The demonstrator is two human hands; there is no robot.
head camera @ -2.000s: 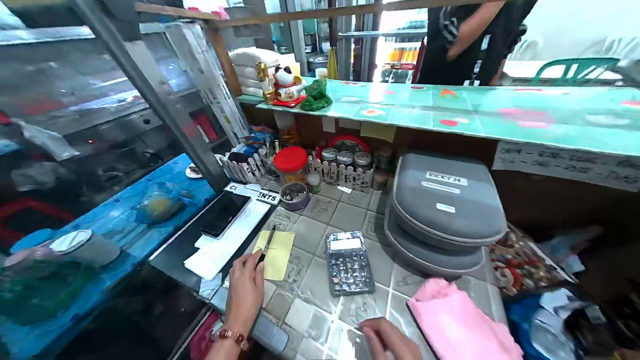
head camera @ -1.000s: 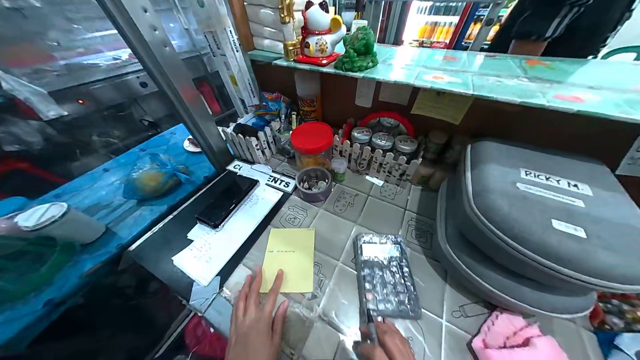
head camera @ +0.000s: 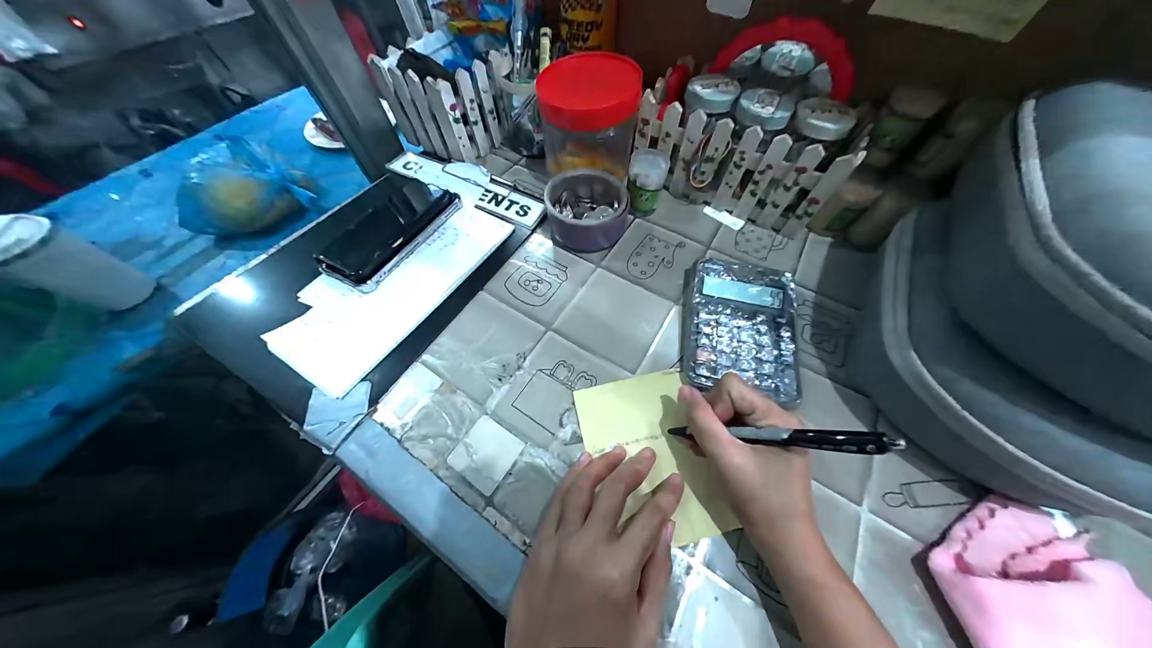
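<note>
A yellow paper sheet [head camera: 630, 405] lies tilted on the tiled counter [head camera: 616, 315], bearing a faint line of writing. My left hand [head camera: 598, 540] rests flat over its lower left part, fingers a little spread, holding no object. In my right hand [head camera: 756, 450] is a black pen [head camera: 810, 438], gripped between thumb and fingers, its tip at the paper near the written line. Just above the paper sits a calculator [head camera: 741, 328] in clear plastic wrap, close to my right fingers.
Left, a smartphone [head camera: 387, 225] lies on papers and a clipboard [head camera: 459, 171]. Behind are a red-lidded jar [head camera: 589, 99], a round coin tub [head camera: 587, 211] and small picket fences [head camera: 747, 171] before spice jars. Grey cases [head camera: 1017, 297] and a pink cloth [head camera: 1044, 576] occupy the right.
The pen was in my left hand two seconds ago and is now in my right, at the paper. The paper has moved nearer the calculator and turned. The view has shifted down and closer.
</note>
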